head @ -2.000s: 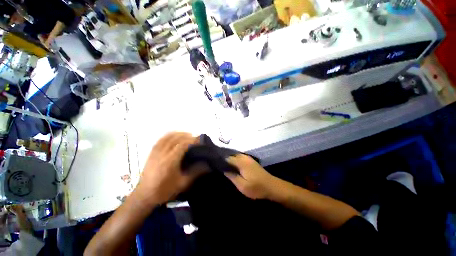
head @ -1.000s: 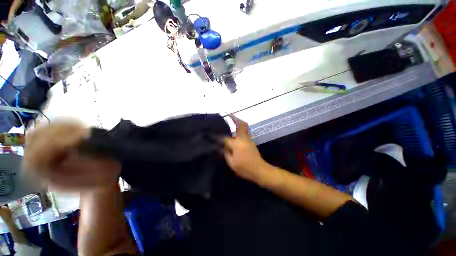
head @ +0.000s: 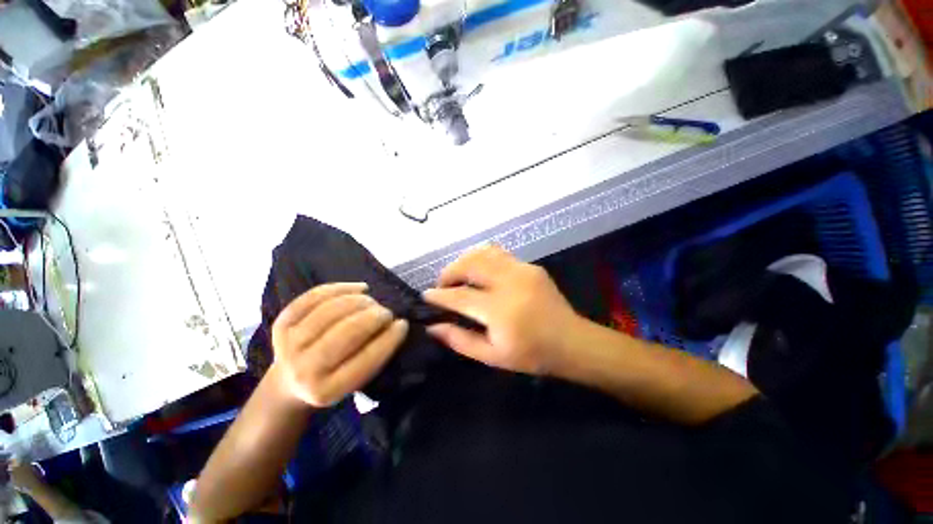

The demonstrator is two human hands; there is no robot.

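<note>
A black garment (head: 319, 256) hangs over the table's front edge towards my lap, one corner lying on the white table. My left hand (head: 338, 343) holds it with bent fingers. My right hand (head: 506, 307) pinches a folded edge of it between thumb and fingers. The two hands almost touch. A small white patch (head: 365, 402) shows below my left hand. The presser foot and needle area (head: 450, 115) stands above and behind the hands, with no cloth under it.
Thread snips (head: 675, 129) and a black flat object (head: 783, 80) lie right on the table. A ruler strip (head: 634, 194) runs along the front edge. A blue crate (head: 870, 220) with black and white pieces stands below right. Clear plastic bags (head: 102, 72) lie upper left. Another person's arm (head: 41, 491) shows lower left.
My left hand has come back from the far left to beside my right hand. The garment, stretched between them before, is now bunched and lower. The view has shifted downward.
</note>
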